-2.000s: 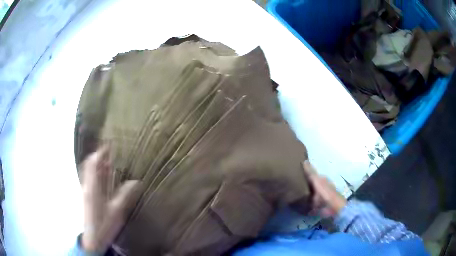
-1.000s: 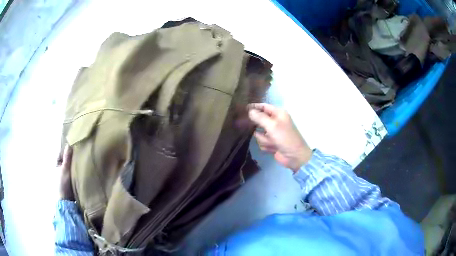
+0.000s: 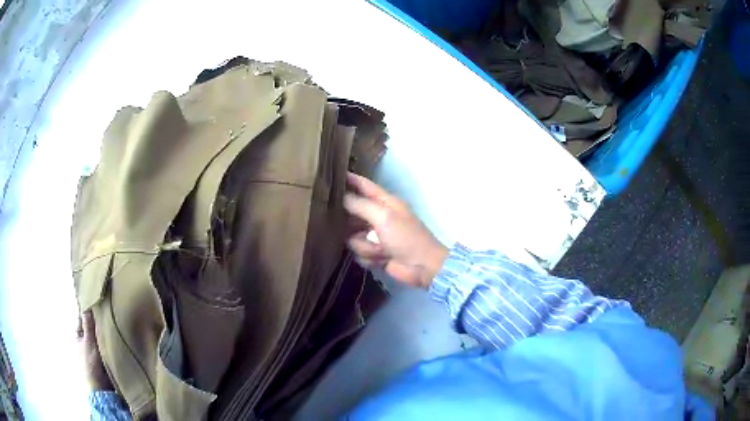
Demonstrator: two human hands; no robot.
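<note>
A thick bundle of brown-khaki garment panels (image 3: 271,222) lies on the white table, its layers fanned along the right side and its edges ragged. A thin pale tie string (image 3: 131,247) crosses its left part. My right hand (image 3: 395,234) is at the bundle's right edge, with its fingertips against the layered edges; a small white spot shows between the fingers. My left hand (image 3: 92,353) is at the lower left edge of the bundle, mostly hidden by the cloth, so its grip cannot be seen.
The white table (image 3: 469,164) has a worn corner at the right. A blue plastic bin (image 3: 658,123) beyond its edge holds crumpled brown and off-white bundles (image 3: 567,82). A tan object (image 3: 719,329) stands at the right on the dark speckled floor (image 3: 633,222).
The bundle's upper face has changed from overlapping flat panels to a folded, fanned stack. My right hand has moved from the lower right corner up to the right edge. The view has shifted slightly.
</note>
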